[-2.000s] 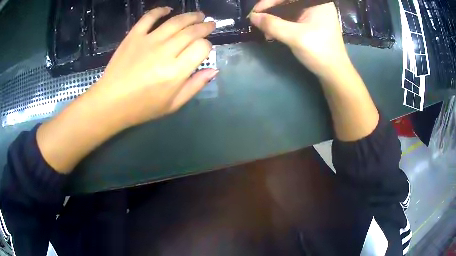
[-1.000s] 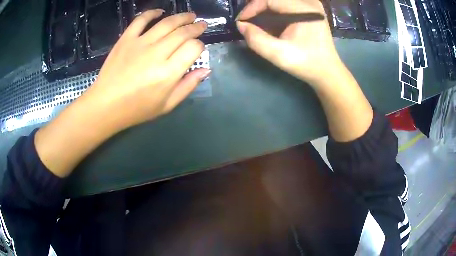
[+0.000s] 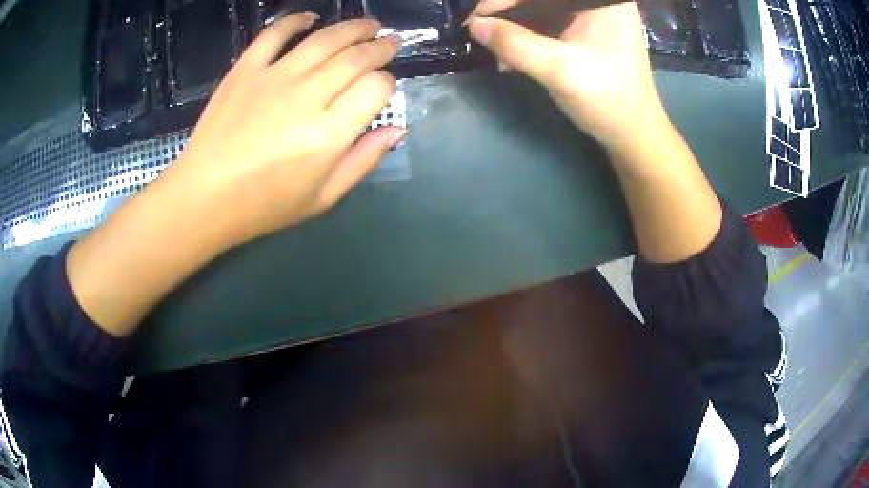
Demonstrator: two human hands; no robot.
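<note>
My left hand (image 3: 295,124) lies palm down over the dotted adhesive pad sheet (image 3: 90,172), its fingers slightly spread at the front edge of the black blister tray (image 3: 124,129). The sheet's right end shows past my thumb; whether the fingers grip it is hidden. My right hand (image 3: 581,76) pinches the dark tweezers (image 3: 553,17) between thumb and finger at the tray's front edge. Their tip is near the edge of a pocket with a glossy dark panel (image 3: 410,14). No pad can be made out at the tip.
White-bordered strips with dark windows (image 3: 789,95) lie at the right of the green bench. Another glossy dark tray (image 3: 843,57) is at the far right. The bench's front edge runs across below my hands. A red stool (image 3: 772,229) and grey floor show at the lower right.
My right hand with the tweezers moved left along the tray edge, then back right and slightly up. My left hand has stayed nearly in place.
</note>
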